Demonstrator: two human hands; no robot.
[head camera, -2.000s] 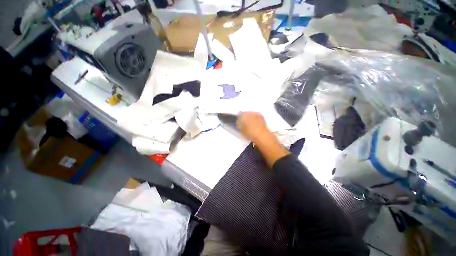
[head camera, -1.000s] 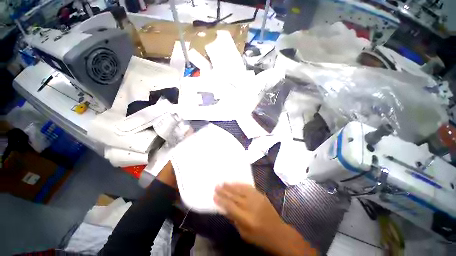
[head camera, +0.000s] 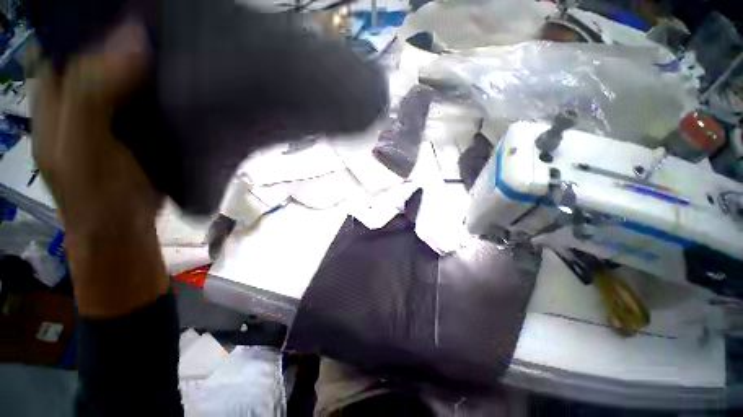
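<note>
My left hand (head camera: 102, 163) is raised close to the camera at the left, blurred, with a dark cloth piece (head camera: 261, 89) in its grip. The cloth hides the back left of the table. My right hand does not show. A dark fine-checked garment panel (head camera: 375, 297) lies over the table's front edge, its right part below the machine's lit needle area. A white sewing machine (head camera: 521, 167) with a blue stripe stands at the right. The needle and foot are lost in glare.
Yellow-handled shears (head camera: 623, 301) lie right of the panel. White paper patterns (head camera: 297, 175) lie behind it. A clear plastic bag (head camera: 546, 81) is at the back. A blue pen (head camera: 656, 193) lies on the machine. White cloth or paper (head camera: 240, 379) is below the table at the left.
The white rounded pattern piece has left the panel. My left hand has risen at the left with dark cloth. My right hand has gone out of view. The view has shifted right.
</note>
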